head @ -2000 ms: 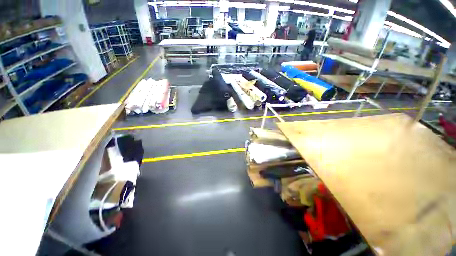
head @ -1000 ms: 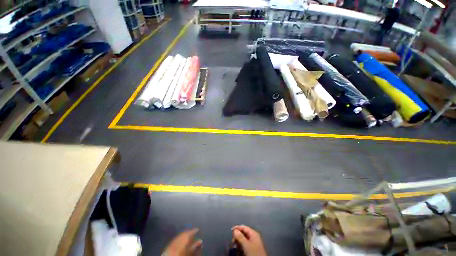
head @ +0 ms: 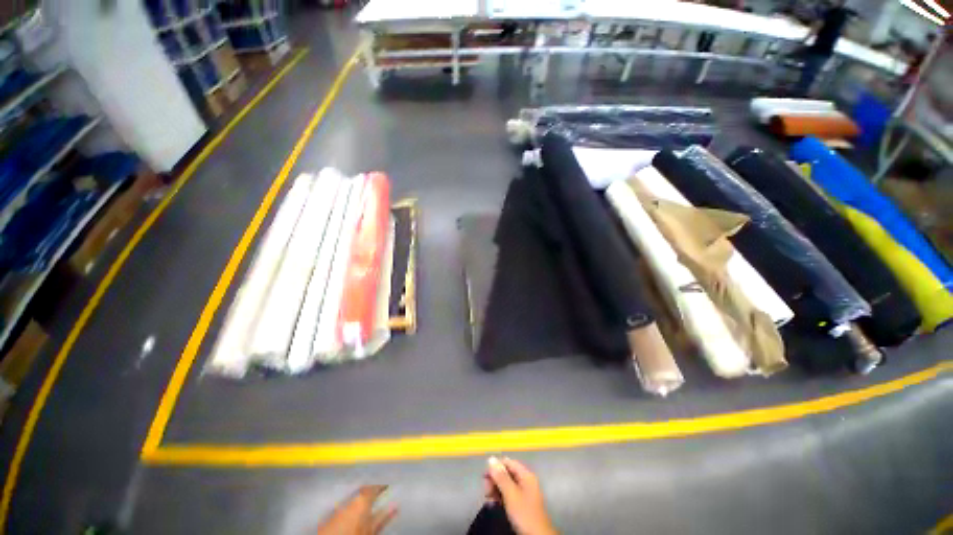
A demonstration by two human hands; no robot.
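My left hand is at the bottom edge, blurred and partly cut off, with its fingers apart and nothing seen in it. My right hand is at the bottom centre, with thumb and fingertips close together. Whether it pinches something small cannot be told. A dark patch beside it is unclear. Ahead on the floor lie white wrapped fabric rolls with a red roll at their right. A black fabric roll lies farther right, with loose black cloth beside it. Neither hand touches the rolls.
A yellow floor line crosses in front of the rolls. More rolls, including a blue one, lie at right. Racks with blue bundles and a pillar stand at left. A long white table and a person are behind.
The rolls and yellow line have come nearer. The board-topped tables and the stacks beside them have left the view. Both hands, absent in the oldest frame, remain at the bottom edge, slightly farther left.
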